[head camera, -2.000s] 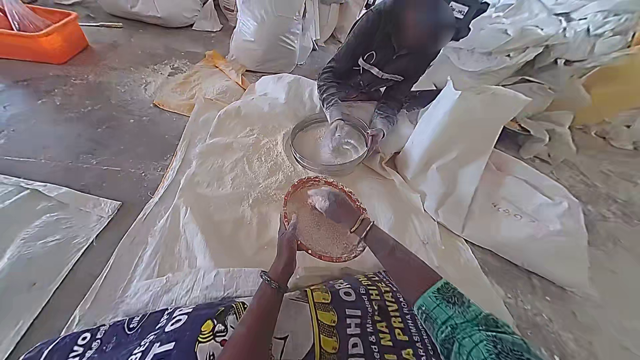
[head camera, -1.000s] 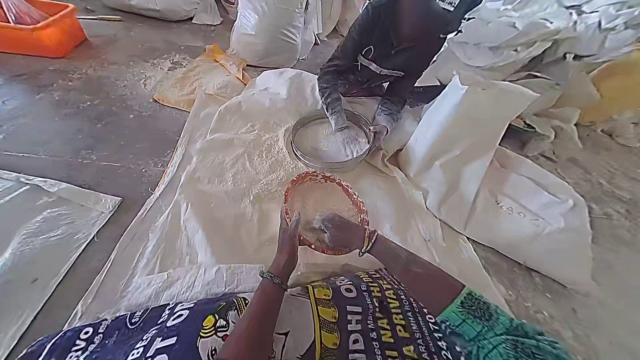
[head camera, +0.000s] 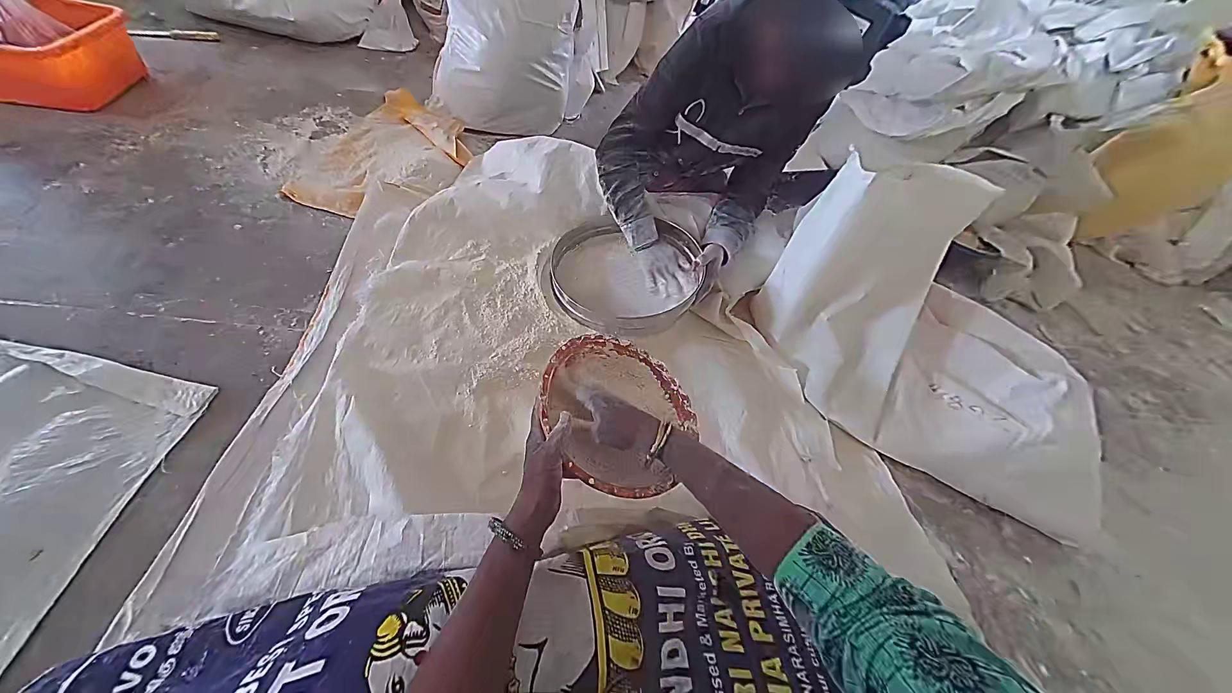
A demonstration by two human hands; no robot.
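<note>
A round sieve with a red-brown rim [head camera: 681, 385] is held over a pale woven sheet, with light brown powder [head camera: 626, 371] inside it. My left hand [head camera: 546, 457] grips its left rim. Inside the sieve, my right hand [head camera: 616, 419] lies in the powder; its fingers are blurred, so their hold cannot be told. Just beyond, a person [head camera: 693, 144] has one hand in a metal-rimmed sieve [head camera: 568, 303] of whitish powder and the other hand at its right rim. Loose powder [head camera: 491, 308] is spread on the sheet [head camera: 423, 423] left of both sieves.
A printed blue sack [head camera: 318, 635] lies nearest me. Plastic sheeting [head camera: 87, 462] is on the floor at left, and an orange tub [head camera: 87, 63] at upper left. Full white sacks [head camera: 505, 67] stand behind. At right are large white sacks [head camera: 1001, 414] and a heap of empty ones [head camera: 1020, 67].
My right hand has moved about inside the sieve, while my left hand stays at the rim. The other person's hand has shifted within the metal-rimmed sieve.
</note>
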